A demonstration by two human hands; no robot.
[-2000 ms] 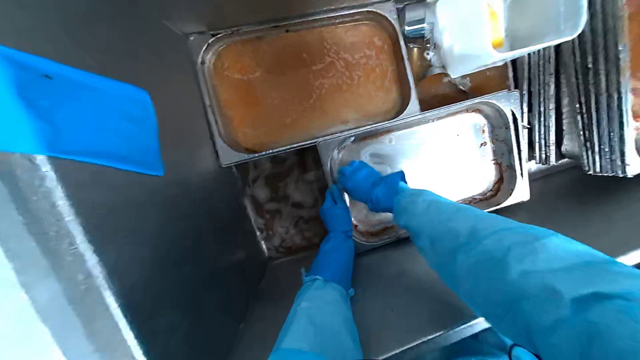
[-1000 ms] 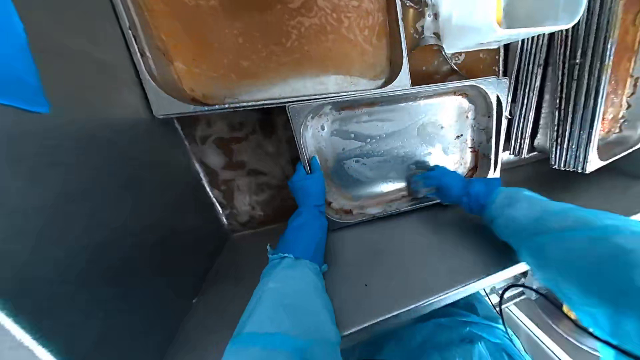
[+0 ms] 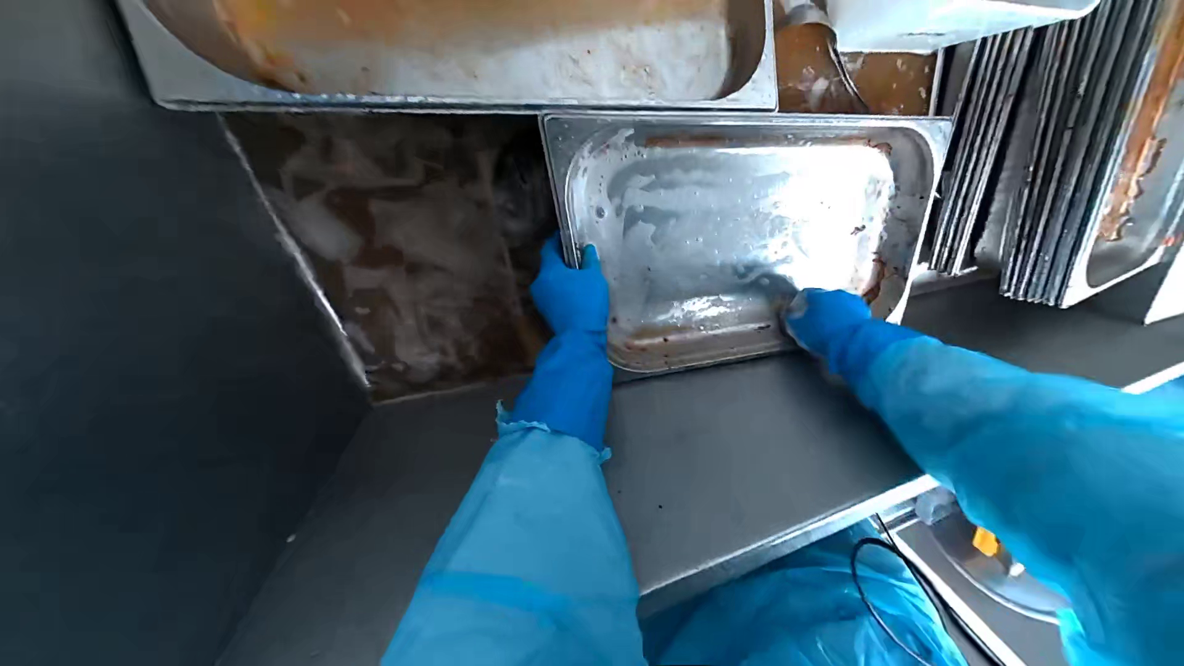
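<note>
A rectangular stainless steel pan (image 3: 703,231) with brown residue round its inner walls lies over the sink basin's front edge. My left hand (image 3: 572,287), in a blue glove, grips its left rim, thumb on the inner side. My right hand (image 3: 823,319), gloved too, is closed at the pan's lower right inner side; a small greyish thing, perhaps a scouring pad, shows at its fingertips, blurred and mostly covered. Above this pan stands a larger-looking steel pan (image 3: 518,79) holding brownish liquid.
Murky brown water (image 3: 416,250) fills the basin at left. Several dirty trays (image 3: 1064,157) stand on edge at right. A white plastic container (image 3: 925,23) is at the top, by a metal utensil. The grey steel ledge (image 3: 721,462) runs in front; a black cable (image 3: 865,573) hangs below it.
My right hand has moved from the pan's left part to its lower right side. My left hand stays at the left rim. The view has come closer to the pans.
</note>
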